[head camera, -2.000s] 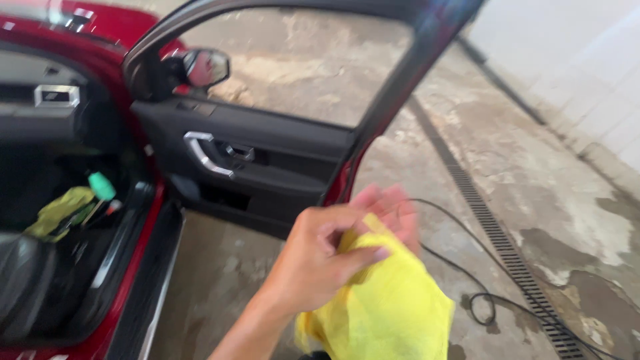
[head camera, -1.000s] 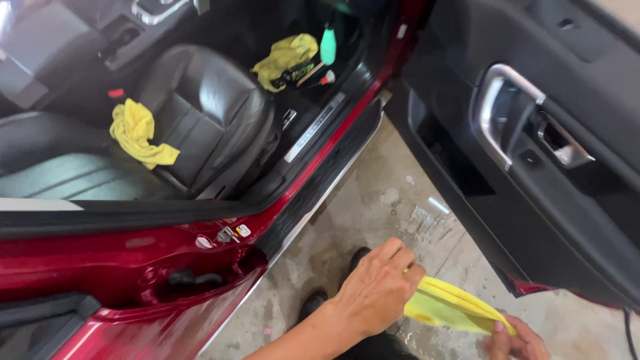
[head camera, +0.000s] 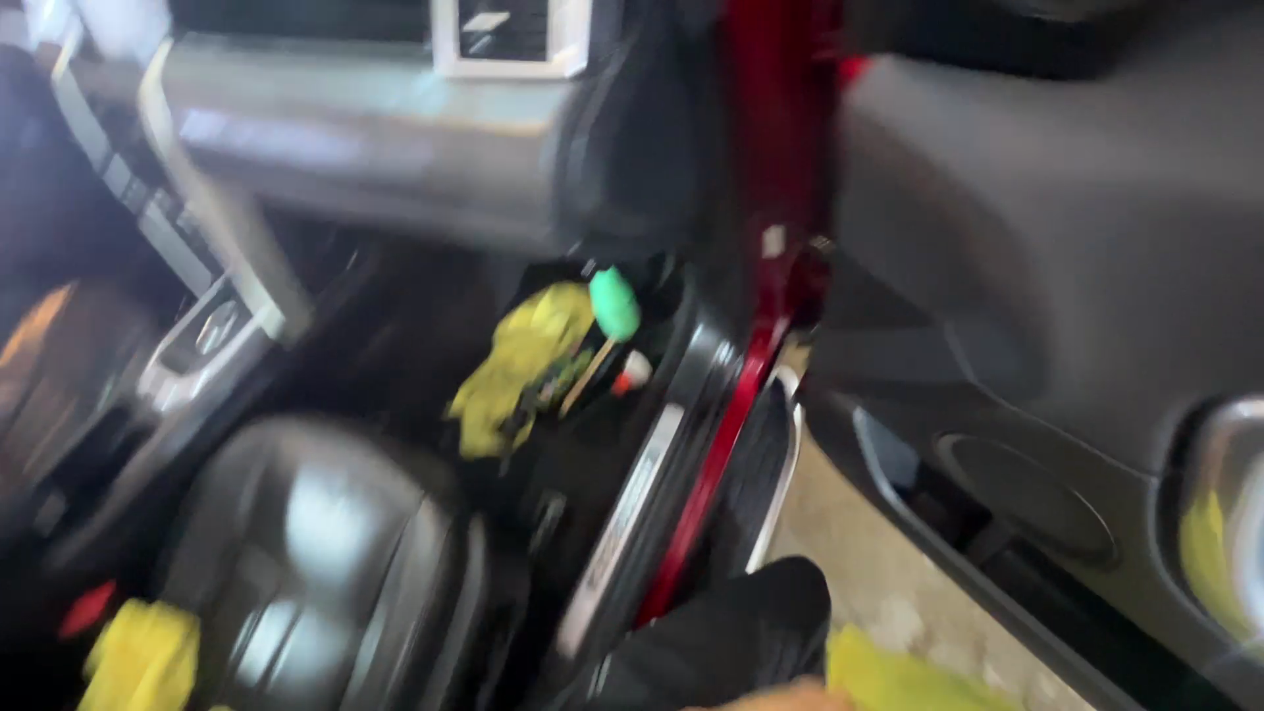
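Note:
Only a blurred sliver of my left hand (head camera: 785, 697) shows at the bottom edge, against a yellow cloth (head camera: 904, 676) that it grips; most of the hand and part of the cloth are cut off. My right hand is out of view. Inside the red car, a second yellow cloth (head camera: 528, 346) lies crumpled in the footwell beside a green bottle (head camera: 614, 304), a thin stick-like tool (head camera: 588, 377) and a small white and red item (head camera: 632, 373). Another yellow cloth (head camera: 143, 657) rests by the black leather seat (head camera: 326, 533), near a red buckle (head camera: 89, 607).
The open door's inner panel (head camera: 1037, 247) spans the right side, with a door pocket and a silver handle surround (head camera: 1224, 523). A sill plate (head camera: 622, 533) and red door frame (head camera: 706, 484) run beside my dark-clothed leg (head camera: 731, 632). The dashboard (head camera: 365, 148) crosses the top.
The view has swung and come closer to the footwell and dashboard. Both hands showed at the yellow cloth one second ago; now only part of my left hand shows, at the bottom edge.

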